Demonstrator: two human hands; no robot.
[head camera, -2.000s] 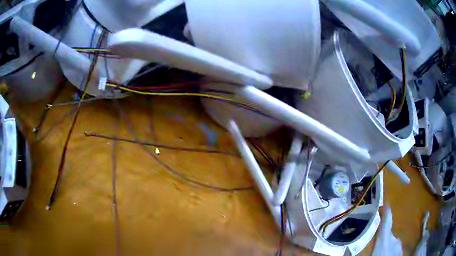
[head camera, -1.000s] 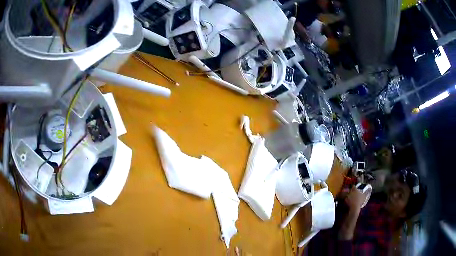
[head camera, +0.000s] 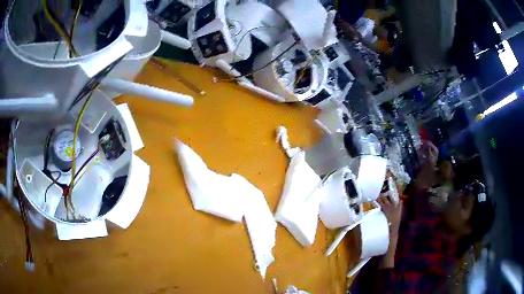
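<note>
Neither of my hands is in the picture. Nearest on the left, a round white camera housing lies with its open side up. A pale round part, a dark board and yellow, red and black wires show inside it. A second white housing overlaps it at the top left, cut off by the edge. A white antenna sticks out to the right between them. A red and black cable with a white plug hangs at the lower left.
White cloths lie on the orange table. More housings are piled at the back, and others stand at the right edge. Another person in a checked shirt sits at the right, hands near a white part.
The view has swung from the close housing pile toward the cloths and the other person. Since the last earlier frame it has shifted slightly, and the person's head and hands have moved.
</note>
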